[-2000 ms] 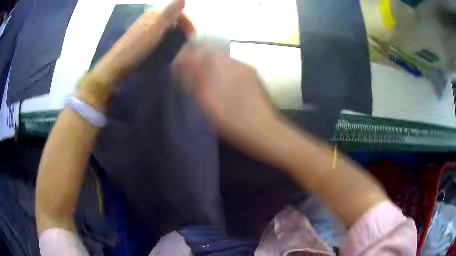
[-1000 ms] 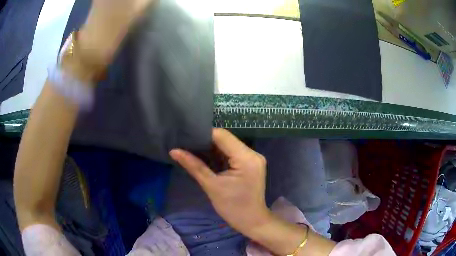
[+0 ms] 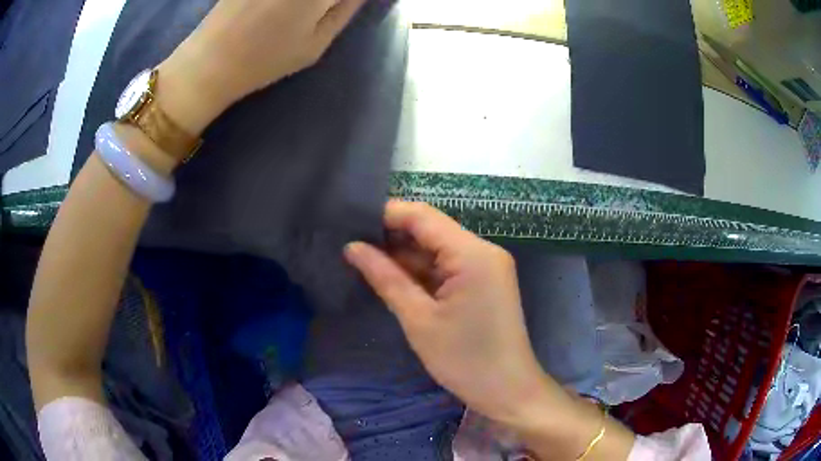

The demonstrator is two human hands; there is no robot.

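Observation:
A dark grey garment panel lies on the white table and hangs over its front edge. My left hand lies on the panel near the top of the view, its fingertips partly cut off by the picture's edge. My right hand is at the panel's lower right corner, at the table's front edge, with the cloth between thumb and fingers. A dark rectangular cut piece lies flat to the right, apart from both hands. The needle area is not in view.
A green edge ruler runs along the table front. Dark cut panels lie at far left. A blue pen-like item and a yellow label are at right. A red basket and whitish cloth are below the table.
My right hand has come down from the upper middle to the panel's lower corner at the table edge. My left hand has moved right along the panel since one second ago.

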